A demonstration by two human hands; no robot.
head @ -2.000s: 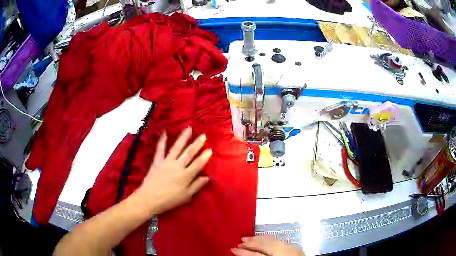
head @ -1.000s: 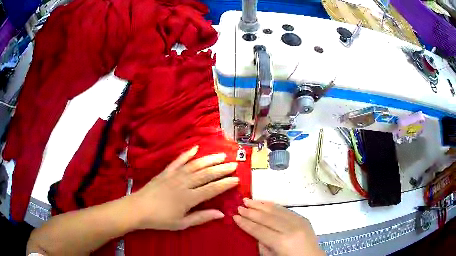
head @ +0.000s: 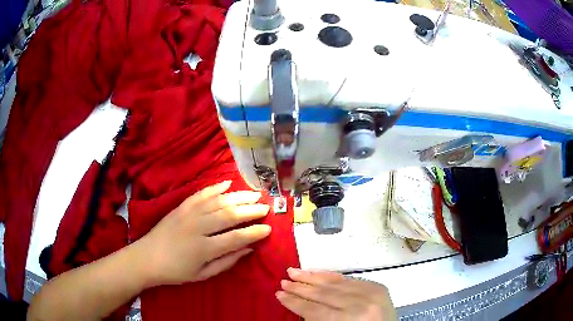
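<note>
Red knit fabric (head: 188,147) lies under the needle area of the white sewing machine (head: 383,81), gathered in folds behind and smoother in front. A small pale tag-like piece (head: 279,204) shows at the presser foot. My left hand (head: 204,235) lies flat on the fabric left of the needle, fingers spread a little, gripping nothing. My right hand (head: 339,298) is at the fabric's right edge near the table front, fingertips on top; its thumb is hidden, so a grip cannot be told.
A thin black strip (head: 94,207) lies among the red at left. Right of the needle are a grey knob (head: 328,219), cream papers (head: 411,210), red and green loops, a black phone (head: 480,216) and an orange-red item (head: 556,229). Measuring marks (head: 465,307) run along the front edge.
The view has moved closer to the machine. My left hand has shifted toward the needle, and my right hand has come further into view at the fabric's right edge.
</note>
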